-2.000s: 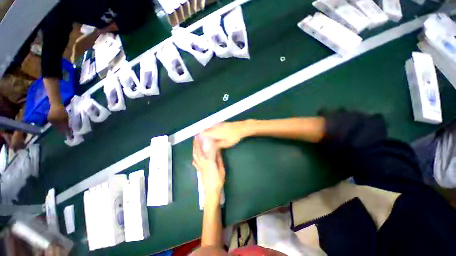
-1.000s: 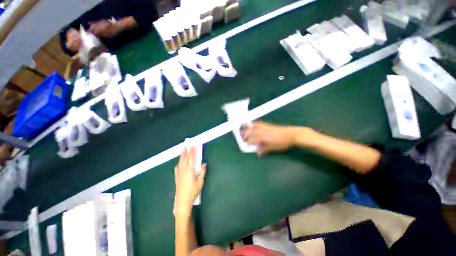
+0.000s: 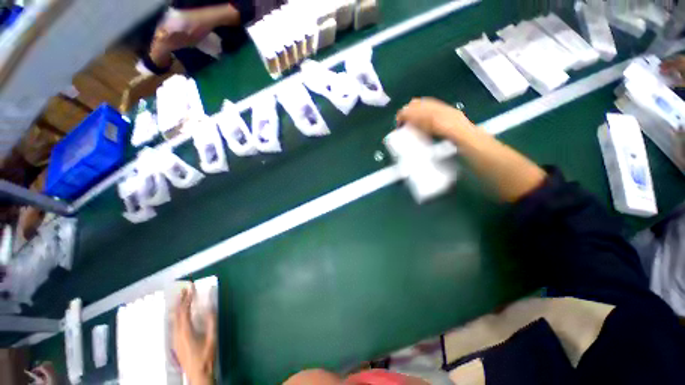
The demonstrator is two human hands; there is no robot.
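Observation:
A row of long white retail boxes [image 3: 140,338] lies side by side at the lower left. My left hand [image 3: 194,338] lies over the right end of this row, its fingers and thumb on the end box [image 3: 204,293]. My right hand [image 3: 432,119] is out over the middle lane, near the white strip, its fingers closed at the upper end of a white bagged item [image 3: 424,169]. That item is motion-blurred, and its face and the fingertips' exact hold are unclear. A row of bagged devices [image 3: 304,111], white with dark ovals, lies across the middle lane.
Fanned white boxes [image 3: 529,60] lie at upper right, with another box [image 3: 629,165] at far right. A blue bin [image 3: 88,150], cartons with brown ends [image 3: 289,45] and another worker's hands [image 3: 179,34] are opposite. A small white carton [image 3: 101,346] lies at far left.
My left hand has moved left with a box to the row. My right hand has moved up and right with the white bagged item, from the near lane across the white strip.

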